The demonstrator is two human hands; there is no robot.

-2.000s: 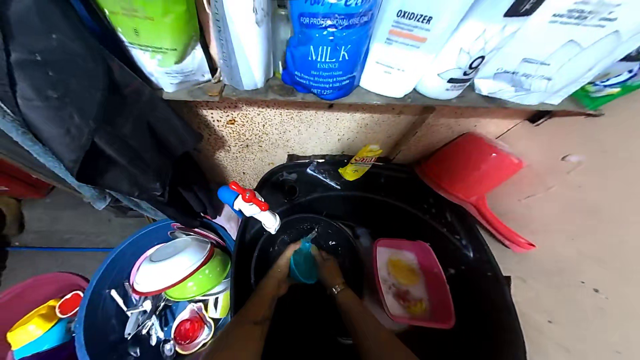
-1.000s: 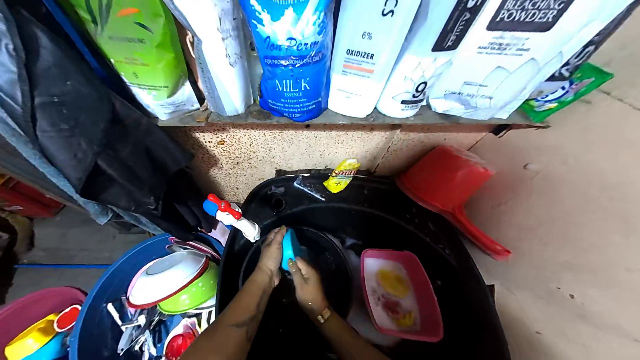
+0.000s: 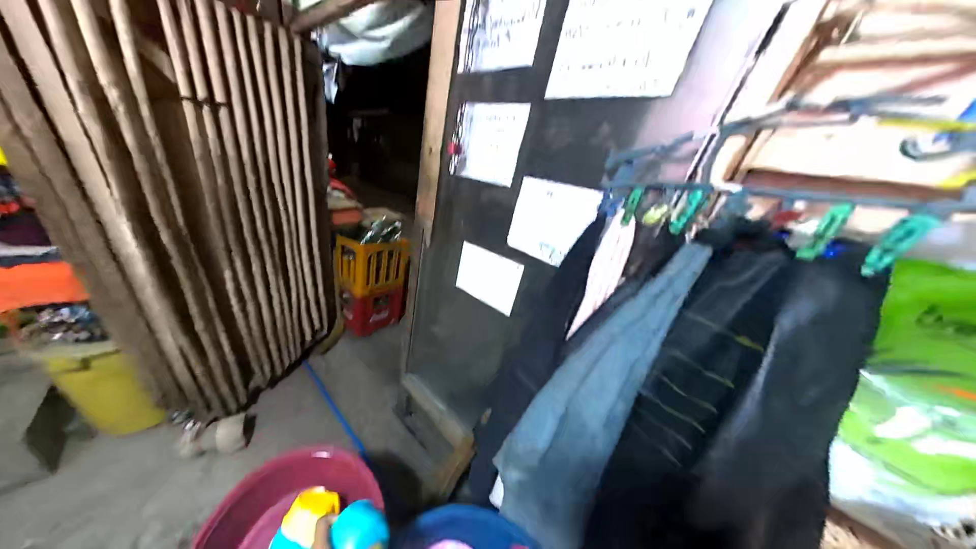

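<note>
At the bottom edge of the head view, fingers of what appears to be my left hand [image 3: 323, 531] show against the side of a rounded light-blue plastic cup [image 3: 360, 524]. The rest of that hand is out of frame. The cup is over the right part of a dark pink plastic basin [image 3: 252, 488]. Beside it in the basin are a yellow plastic piece [image 3: 316, 501] and a whitish and teal one. To the right, the rim of a blue tub [image 3: 465, 515] shows, with something pink inside. My right hand is out of view.
Dark clothes [image 3: 732, 366] and a blue-grey garment [image 3: 602, 381] hang from green clothespins over the tub's right. A bamboo-slat panel [image 3: 229, 198], stacked yellow [image 3: 374, 263] and red crates [image 3: 374, 309], and a yellow container [image 3: 107, 389] stand beyond. A blue line [image 3: 335, 408] crosses the floor.
The view has swung far left, from the black basin and bottle shelf to the pink basin and clothes. Both hands held a blue cup over the black basin before; now only a few fingers show.
</note>
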